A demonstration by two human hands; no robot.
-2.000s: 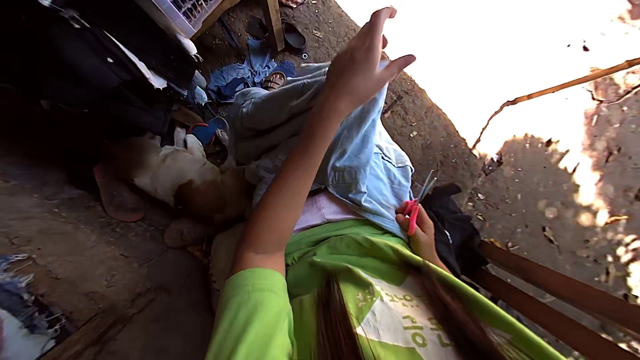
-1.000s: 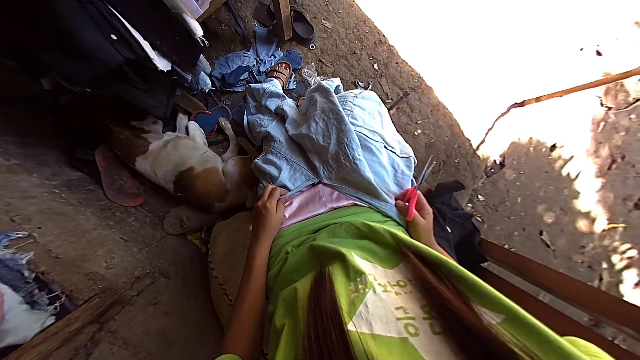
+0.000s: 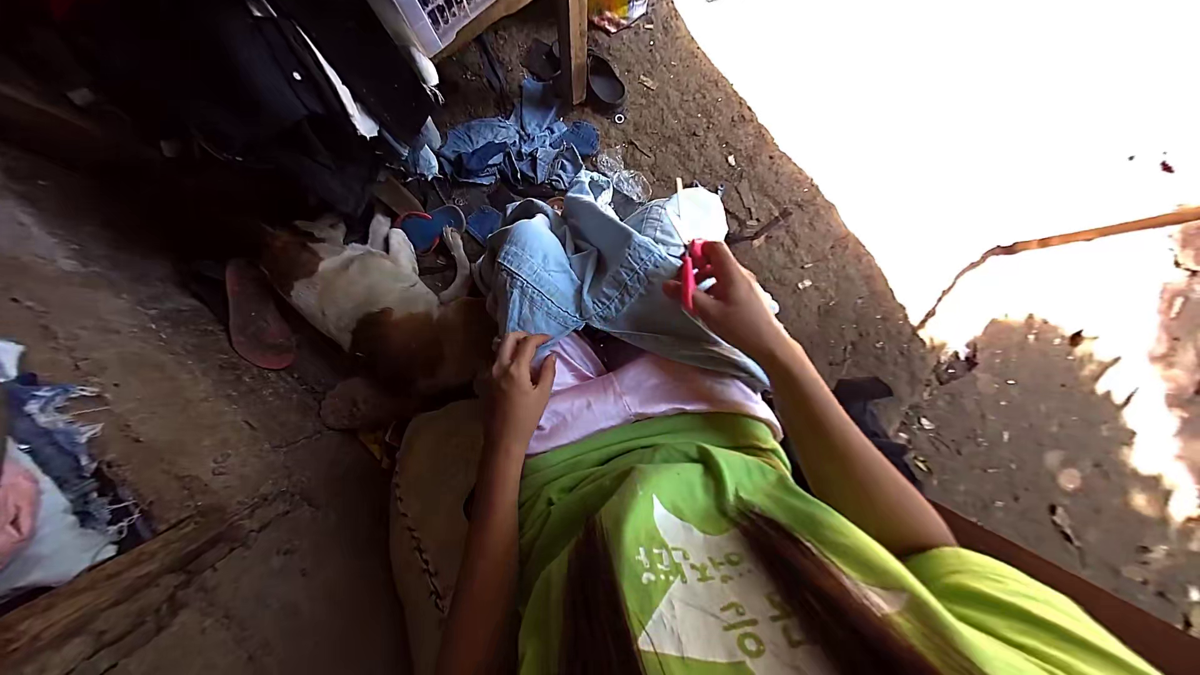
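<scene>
Light blue denim [image 3: 600, 272] lies bunched over my lap and knees, with pink cloth [image 3: 647, 389] showing at its near edge. My right hand [image 3: 736, 300], above the right part of the denim, holds scissors [image 3: 692, 277] by their red handles, blades pointing away from me. At the denim's near left edge is my left hand [image 3: 523, 380], its fingers bent against the cloth; whether it pinches the fabric is unclear.
A brown and white dog [image 3: 366, 295] lies on the ground at my left. Beyond my knees are blue denim scraps [image 3: 520, 145], a dark slipper [image 3: 605, 84] and a wooden leg [image 3: 573, 52]. Frayed denim [image 3: 66, 450] lies far left, and a wooden beam [image 3: 103, 591] runs below it.
My left hand, raised two seconds ago, came down to the denim's near left edge. My right hand has moved with the scissors from beside my right hip forward over the denim.
</scene>
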